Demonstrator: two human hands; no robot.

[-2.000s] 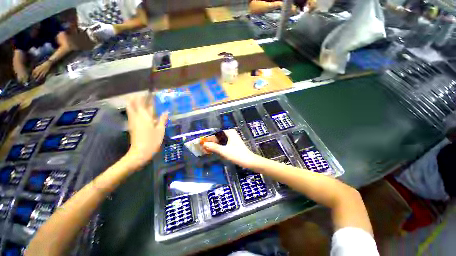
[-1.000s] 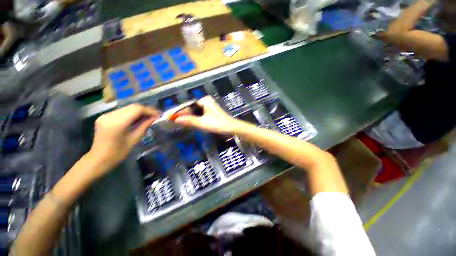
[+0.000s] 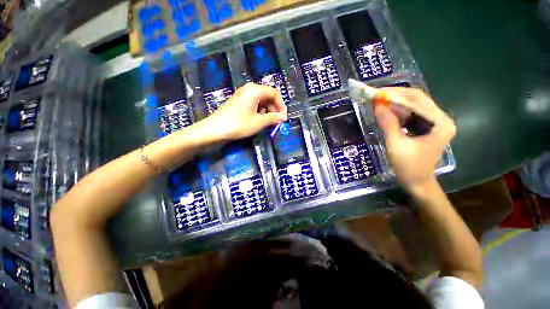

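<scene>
A clear blister tray holds black keypad mobile phones in two rows. My left hand pinches the edge of a clear screen protective film with blue print, which lies over the screen of the middle phone in the near row. My right hand holds a pen-like scraper, white and orange with a dark end, above the tray's right side. Several phones at the left show blue on their screens. The far-row phone right of the middle has a plain dark screen.
Stacked trays of phones stand at the left. A film backing sheet with blue marks lies on the tan board beyond the tray. The green bench extends to the right.
The view has moved closer over the tray. My hands have parted: the left is at the near-row middle phone with film, the right has moved right with the scraper.
</scene>
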